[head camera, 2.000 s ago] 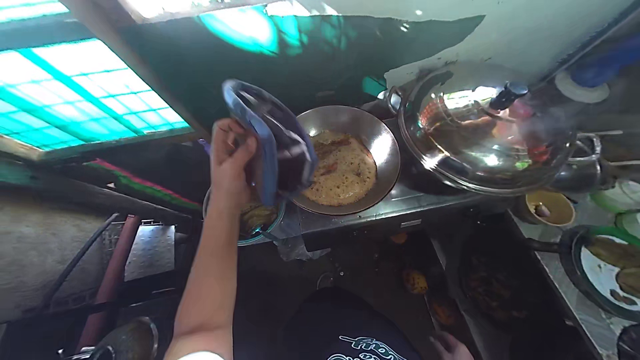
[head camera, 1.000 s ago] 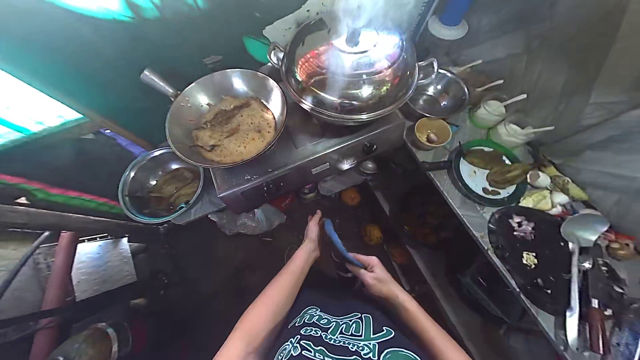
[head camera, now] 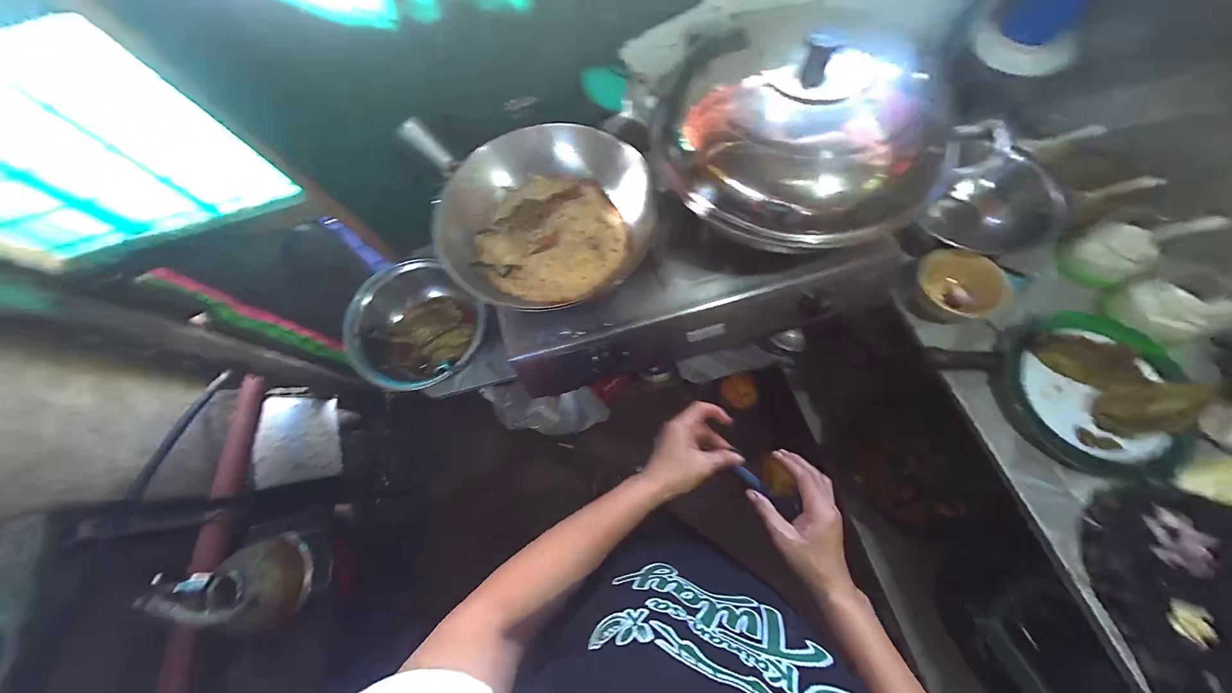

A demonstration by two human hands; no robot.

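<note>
Close to my shirt, my left hand pinches the edge of a blue cloth pad, seen nearly edge-on. On its other side is my right hand, thumb and fingers spread; whether it touches the pad is not clear. Beyond them a metal wok on the gas stove holds a flat, light brown food in batter or sauce. Right of it stands a large pan under a shiny domed lid.
Left of the stove sits a glass bowl of brown food. At the right are a small yellow bowl, a metal bowl, a green-rimmed plate and a dark chopping board. A plastic bag hangs below the stove.
The blue pad was up beside the wok in my left hand two seconds ago and is now low before my body. My right hand held it one second ago and has since opened its fingers.
</note>
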